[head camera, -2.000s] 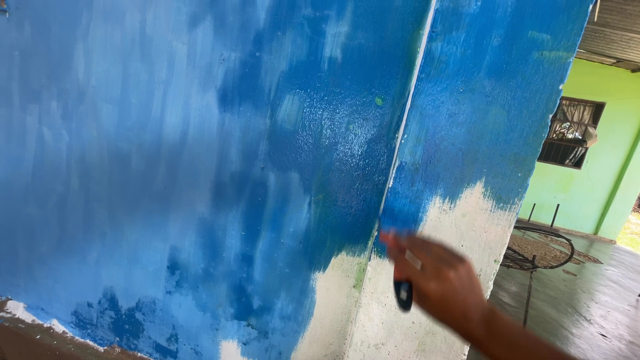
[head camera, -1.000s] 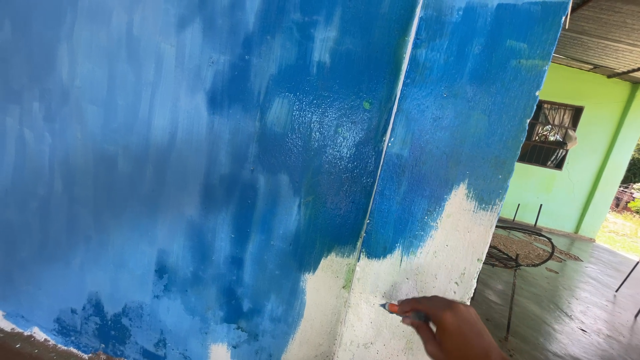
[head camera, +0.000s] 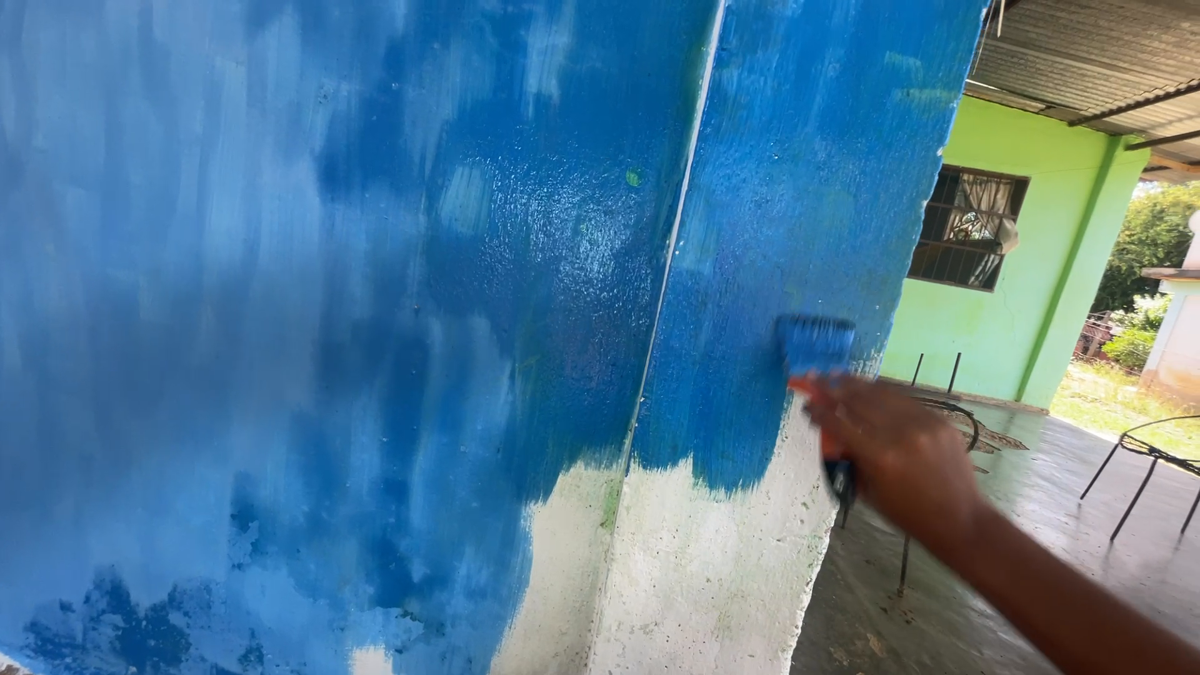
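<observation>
My right hand (head camera: 895, 445) is closed around the handle of a paintbrush (head camera: 814, 345), whose blue-coated bristles point up against the narrow right face of the wall. The brush is slightly blurred. Blue paint (head camera: 750, 234) covers most of that face, with a ragged lower border over bare whitish plaster (head camera: 712, 572). To the left, the wide wall face (head camera: 375, 281) carries streaky lighter and darker blue with a wet shine near the corner. A pale line (head camera: 689, 169) runs down between the two faces. My left hand is out of view.
The wall's rough right edge (head camera: 923, 216) borders a smooth grey floor (head camera: 1041, 487). Wire-frame chairs stand behind it, one (head camera: 1153, 450) at the far right. Further back are a light green wall (head camera: 1003, 328), a barred window (head camera: 968, 228) and a corrugated metal roof (head camera: 1106, 47).
Against the wall, the brush has gone from the bare plaster up to the blue area near the right edge. Blue now reaches lower on the narrow face than one second ago.
</observation>
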